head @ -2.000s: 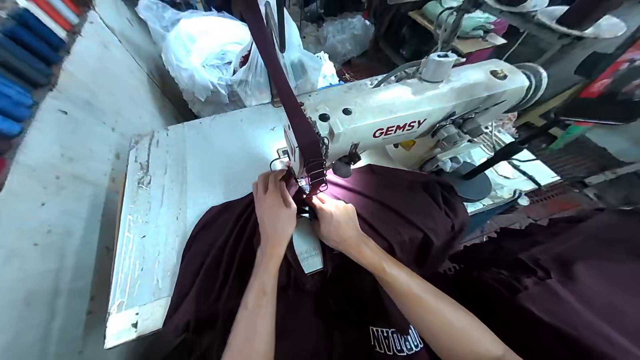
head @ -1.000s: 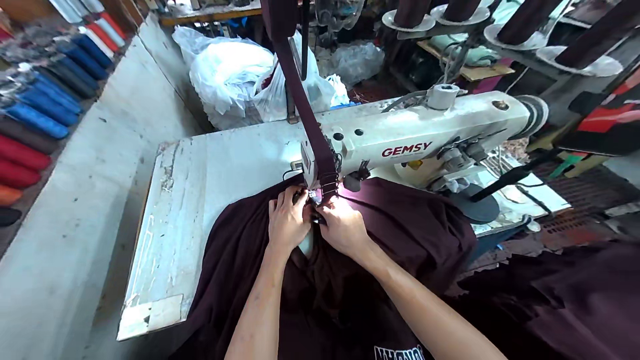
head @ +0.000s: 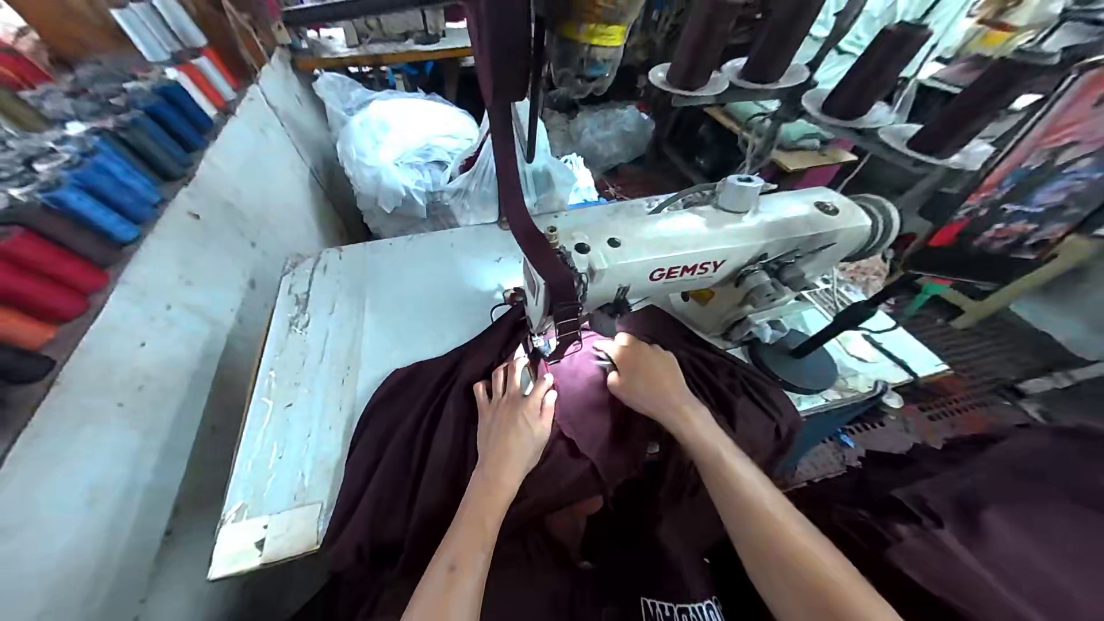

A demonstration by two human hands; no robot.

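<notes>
A white Gemsy sewing machine (head: 681,250) stands on the worktable, its needle area lit. A dark maroon fabric strip (head: 517,198) hangs from above and runs down into the guide at the needle. Dark maroon fabric (head: 423,431) is bunched under and around the needle and spills over the front edge. My left hand (head: 513,423) lies on the fabric just left of and below the presser foot area, fingers spread. Right of the needle, my right hand (head: 647,375) has bent fingers around a small dark object or fabric fold that I cannot make out, over the brightly lit cloth.
A white partition (head: 190,285) borders the table on the left, with colored thread spools (head: 112,198) beyond it. Plastic bags (head: 405,147) lie behind the table. Dark thread cones (head: 875,69) stand at the back right. More maroon fabric (head: 1009,517) lies at the lower right.
My hands were close together at the needle; now they are farther apart, the right one having moved right. More of the lit fabric shows between them. The view has shifted somewhat.
</notes>
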